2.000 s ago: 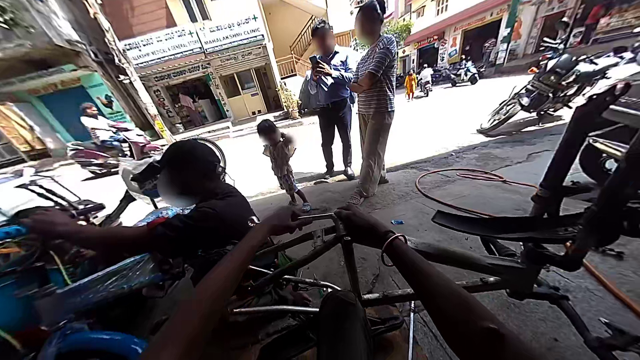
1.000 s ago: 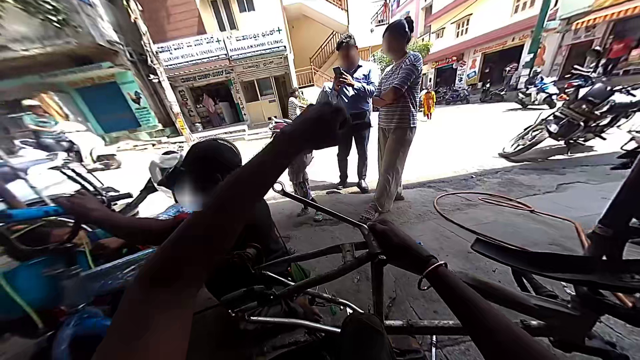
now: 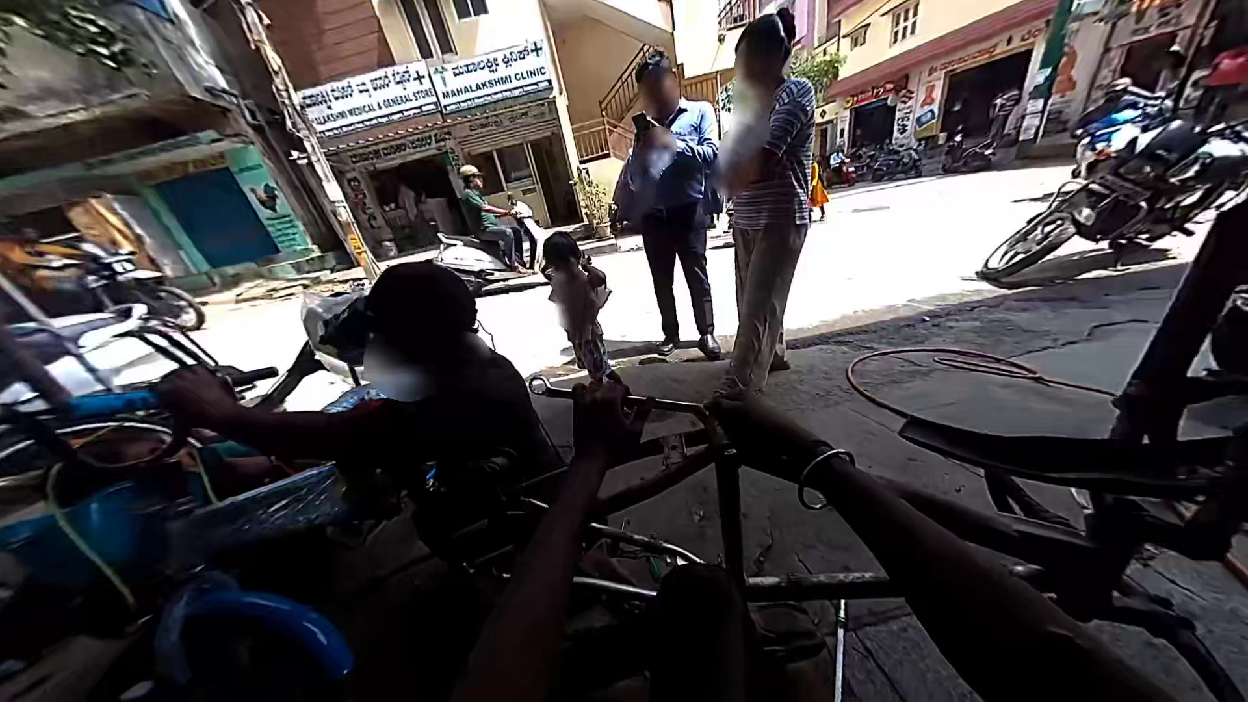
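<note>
My left hand (image 3: 603,414) is closed around the shaft of a metal wrench (image 3: 651,402), whose ring end sticks out to the left beyond my fist. The wrench runs right to the top of an upright tube of a metal bicycle frame (image 3: 729,507). There my right hand (image 3: 759,424), with a bangle on its wrist, rests at the tube's top and the wrench's end; deep shadow hides its fingers. Below my hands lie the frame's lower tubes and bright curved metal rods (image 3: 643,546).
A person (image 3: 448,390) crouches close on my left beside a blue-gripped handlebar (image 3: 112,403). A child and two standing people (image 3: 770,195) are ahead. A hose (image 3: 936,353) loops on the ground; a black mudguard (image 3: 1033,453) and parked motorcycles (image 3: 1121,195) stand right.
My left hand was raised off the wrench one second ago; it has come down onto the shaft. My right hand stays at the tube's top. A scooter with a rider now shows behind the child.
</note>
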